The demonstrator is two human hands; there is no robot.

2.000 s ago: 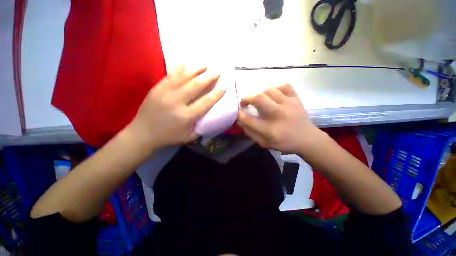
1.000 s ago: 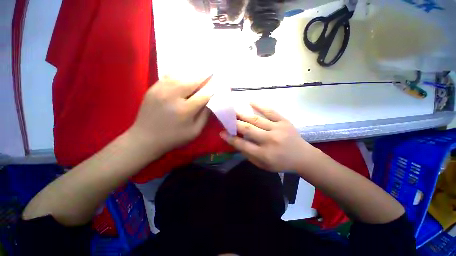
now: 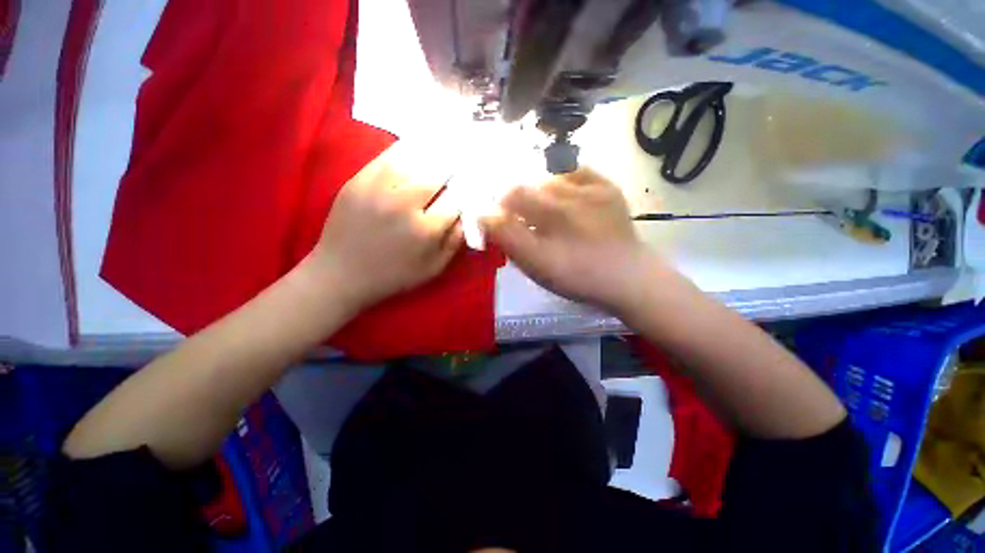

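Note:
A red fabric panel [image 3: 232, 162] lies left of the machine needle area and reaches to the table's front edge, partly under my left hand. A small pale piece [image 3: 473, 229] shows between my hands, very bright in the lamp glare. My left hand [image 3: 391, 221] is closed on the red and pale cloth. My right hand [image 3: 567, 232] pinches the cloth edge just in front of the presser foot area. The presser foot and needle are lost in the glare. The sewing machine [image 3: 799, 70] with "JACK" lettering stands above and right.
Black-handled scissors [image 3: 683, 132] lie on the bed right of the needle. A dark fitting [image 3: 562, 154] is beside my right hand. A green-orange tool [image 3: 864, 225] lies far right. Long red and pale strips [image 3: 67, 162] lie at left. Blue crates [image 3: 864, 378] and a red cloth heap [image 3: 697, 443] are below the table.
The view has shifted, showing more of the machine head. Both hands have moved closer to the needle area with the cloth. The pale piece shows less, and the red cloth now lies flatter at the front edge.

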